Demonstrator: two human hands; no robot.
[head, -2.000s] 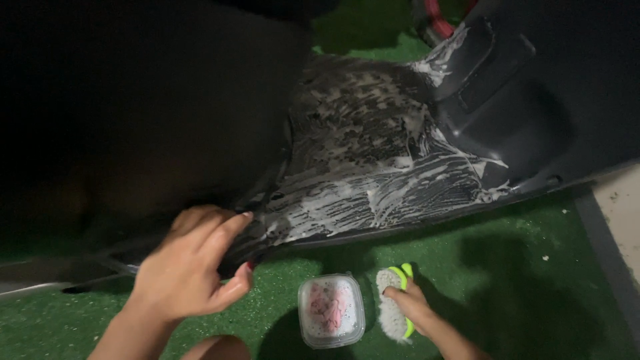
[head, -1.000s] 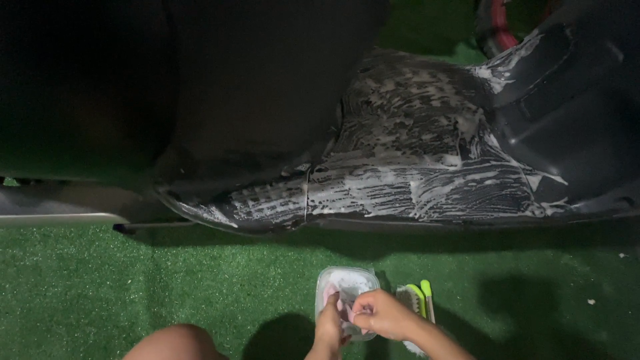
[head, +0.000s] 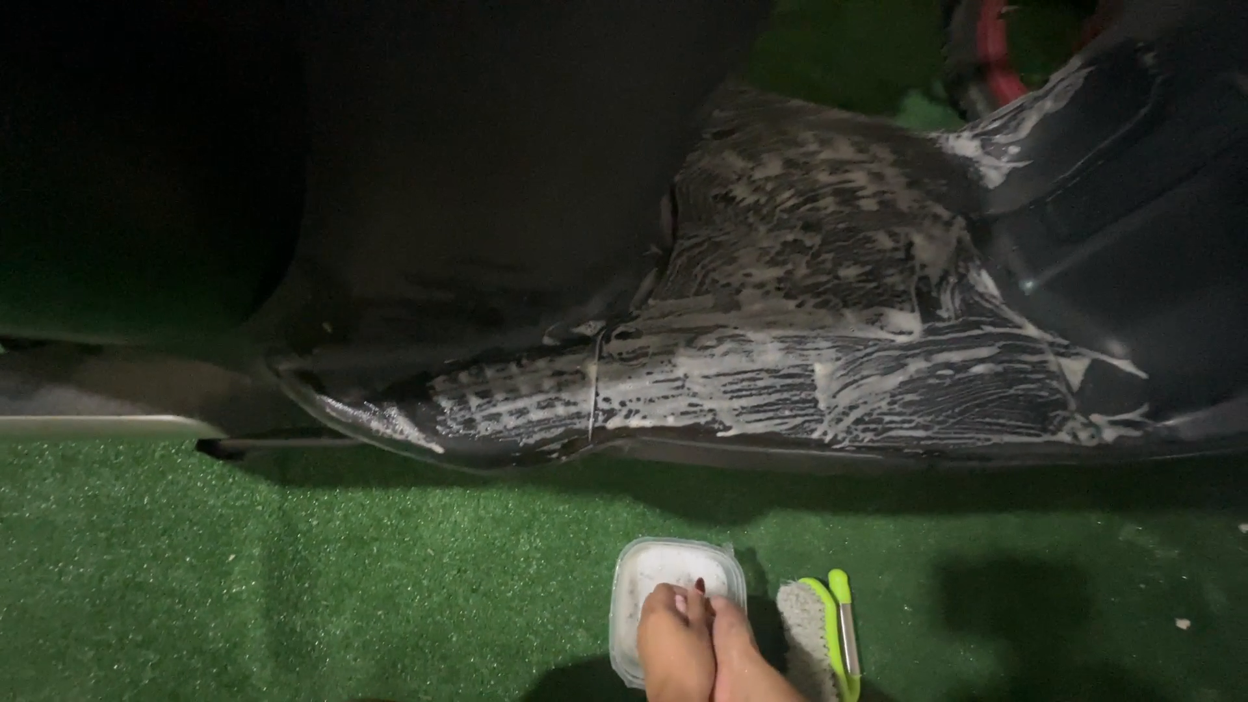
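Both of my hands are together over a clear plastic container (head: 626,624) of white suds at the bottom middle. My left hand (head: 673,639) overlaps my right hand (head: 736,643), and their fingers meet inside the container; whatever they may grip is hidden. To the right of them lies a scrub brush (head: 807,624) with pale bristles and a lime green frame with a grey and green handle. Above, white foam (head: 702,380) streaks the black plastic footboard (head: 809,214) of what looks like a motor scooter.
Green artificial turf (head: 341,565) covers the ground. The dark body (head: 468,195) of the vehicle fills the upper left, with a metallic strip (head: 97,426) along its lower edge. A black tyre with a red rim (head: 996,58) is at the top right.
My left hand has left the vehicle's lower edge and come to the container. My right hand has let go of the brush and moved left to the container. The pink cloth-like thing seen there earlier is now hidden.
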